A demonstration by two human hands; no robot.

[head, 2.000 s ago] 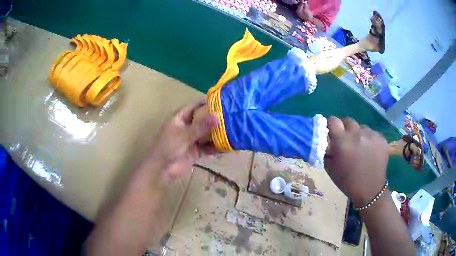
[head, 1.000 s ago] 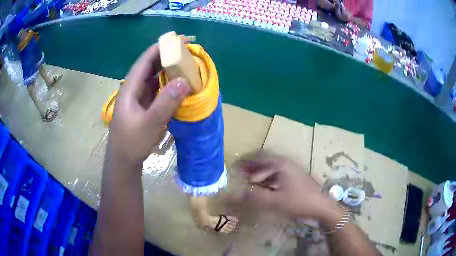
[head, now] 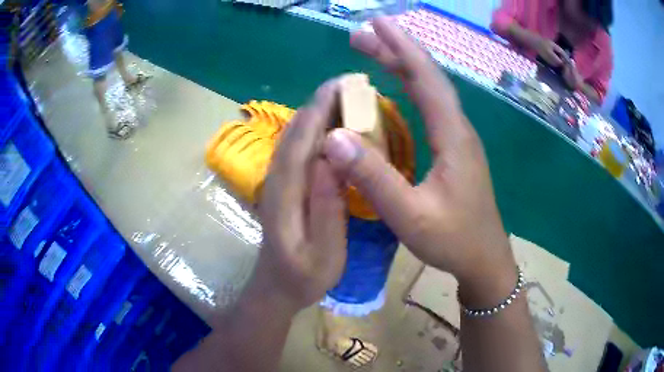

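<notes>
The figure legs (head: pixel 370 265) stand upright in front of me, with blue shorts, a white ragged cuff and a sandalled foot on the table. The yellow waist sash (head: pixel 398 138) rings the top, around the tan waist peg (head: pixel 358 105). My left hand (head: pixel 302 211) is wrapped around the left side of the sash and peg. My right hand (head: pixel 440 174) is at the right side, its thumb by the peg and its other fingers raised and spread. My hands hide much of the sash; whether the right palm presses on it is unclear.
A row of yellow sashes (head: pixel 244 152) lies behind my left hand. Another pair of figure legs (head: pixel 108 54) stands at the far left. Blue crates (head: pixel 54 261) line the left side. Stained cardboard (head: pixel 542 290) lies at the right. A person in pink (head: pixel 590 43) sits beyond the green strip.
My right hand has risen from beside the legs to the waist, opposite my left hand. The legs show further right in the view, still upright. The glue cup is no longer clearly visible.
</notes>
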